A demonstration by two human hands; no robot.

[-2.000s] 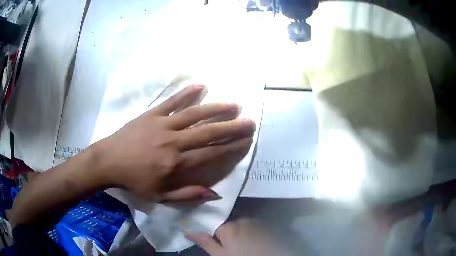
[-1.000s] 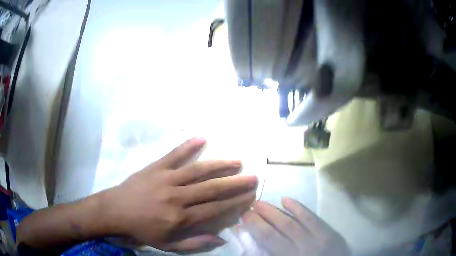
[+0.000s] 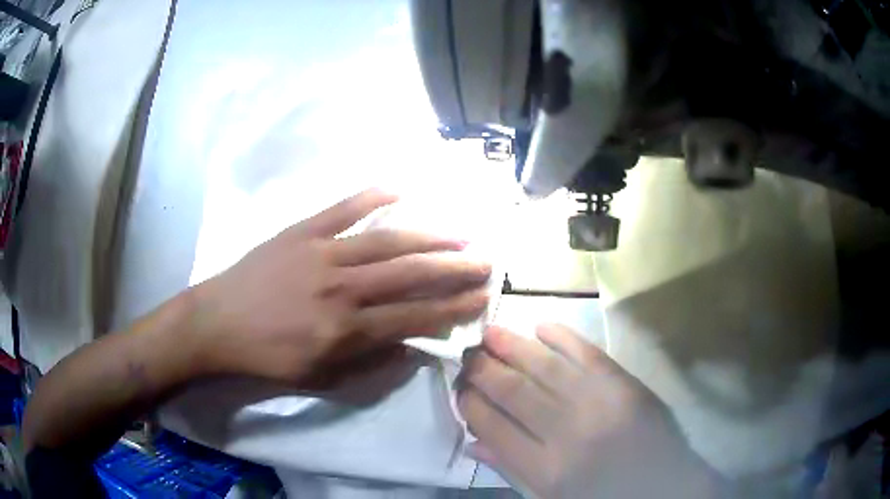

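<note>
A white fabric panel (image 3: 263,185) lies on the white machine table below and left of the machine head, washed out by the lamp. My left hand (image 3: 332,292) lies flat on it, palm down, fingers slightly apart and pointing to the needle area. My right hand (image 3: 551,409) pinches the panel's right edge at the front, beside my left fingertips. The grey-white sewing machine head (image 3: 483,68) stands above, with a small round knob-like metal part (image 3: 593,232) hanging low on it. The needle area is too bright to make out.
Another pale, partly shaded fabric piece (image 3: 722,312) lies at the right, under the machine arm. Cream-grey fabric (image 3: 68,185) lies at the table's left. A blue plastic basket (image 3: 185,473) is below the front edge at lower left.
The machine head has come further into view than two seconds ago. Since one second ago, both hands sit higher in the picture. My right hand has moved from the lower front up to the panel's edge.
</note>
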